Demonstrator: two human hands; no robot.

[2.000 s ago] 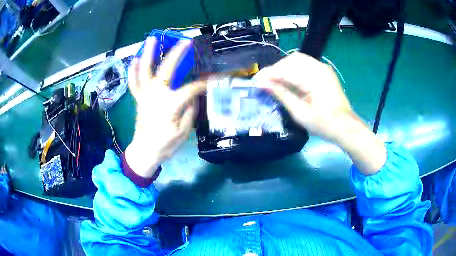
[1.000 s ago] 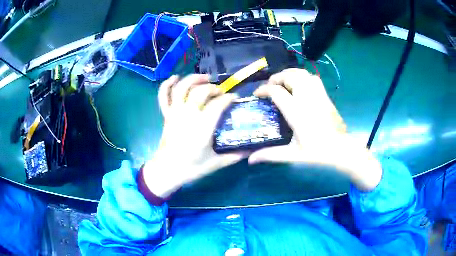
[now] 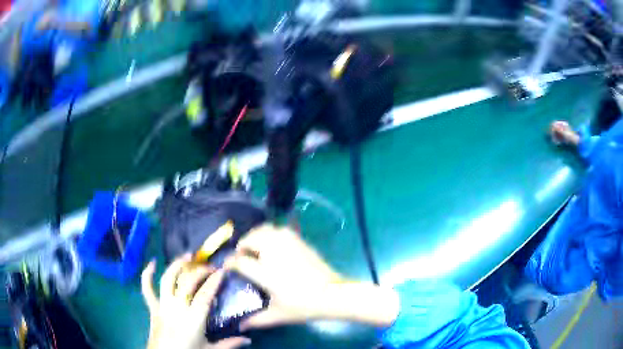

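The frame is blurred. The black device chassis (image 3: 212, 211) lies at the lower left of centre. A main board (image 3: 239, 300), glaring white, shows at its near end between my hands. My left hand (image 3: 181, 300), cut off by the bottom edge, is on the board's left side. My right hand (image 3: 290, 276) is on its right side with bent fingers. Both hands hold the board end of the unit. An orange-yellow flat cable (image 3: 217, 240) sticks up just beyond my fingers. The hands hide the board's edges.
A blue screw bin (image 3: 113, 235) stands left of the chassis, with a clear bag or coil (image 3: 65, 266) beside it. A neighbouring unit (image 3: 41, 310) is at the lower left edge. The electric screwdriver (image 3: 281, 150) hangs beyond the chassis. Another person's sleeve (image 3: 594, 198) is at right.
The view has swung right and up, so the unit and hands appear lower left and another person appears at right. Both hands remain around the board.
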